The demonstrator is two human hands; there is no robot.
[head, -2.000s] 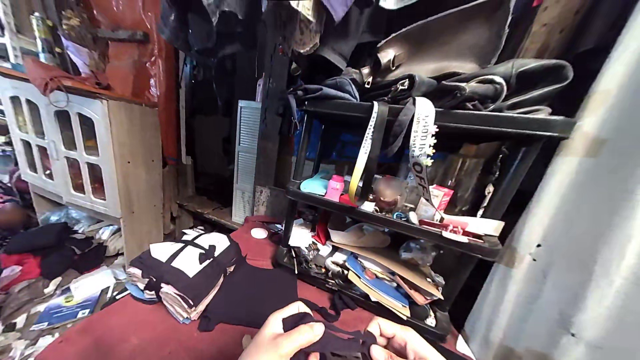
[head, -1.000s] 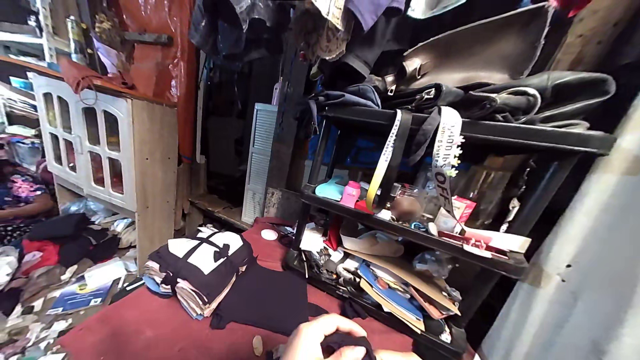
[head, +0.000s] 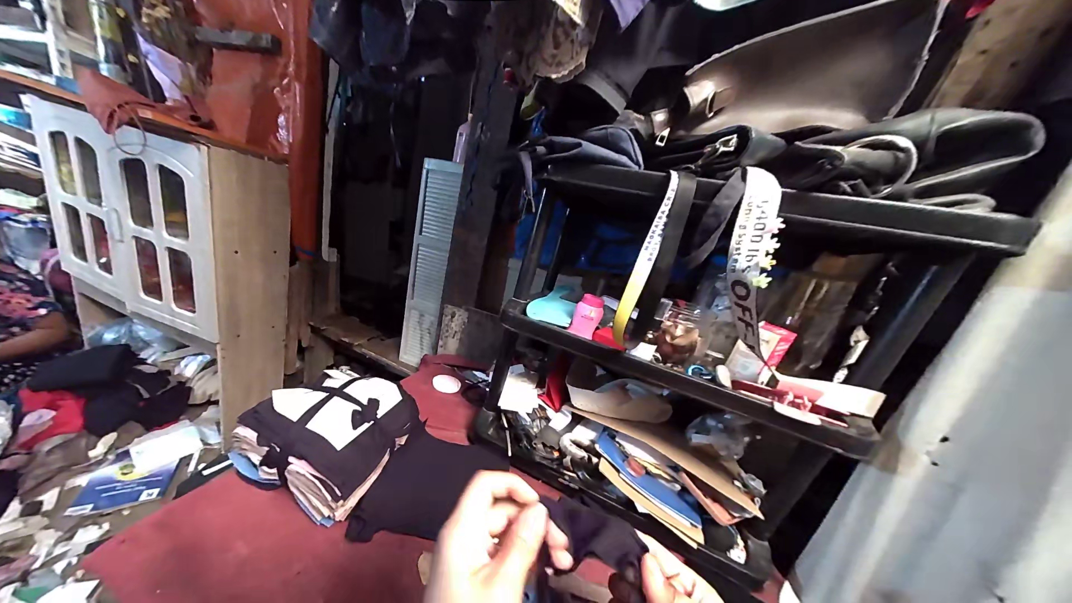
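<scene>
My left hand [head: 494, 540], at the bottom middle, pinches one side of a piece of black cloth [head: 596, 532]. My right hand [head: 670, 578], partly cut off by the lower edge of the view, holds the other side of it, so the cloth spans between both hands. Just beyond my left hand, a flat black fabric piece [head: 435, 481] lies on the red cloth-like surface [head: 276, 544]. To its left sits a stack of folded fabric pieces [head: 339, 431], black and white on top and tied with a dark strip.
At the right stands a black plastic shelf rack [head: 787, 419] with straps, a pink bottle [head: 587, 315], papers and leather-like pieces. A white-doored cabinet [head: 126, 226] is at the left. Scraps and a blue printed sheet [head: 126, 481] cover the floor. A person's arm [head: 33, 337] shows at the far left.
My right hand, largely hidden one second ago, shows again at the lower right. The black cloth, bunched at my left hand then, is now spread between both hands.
</scene>
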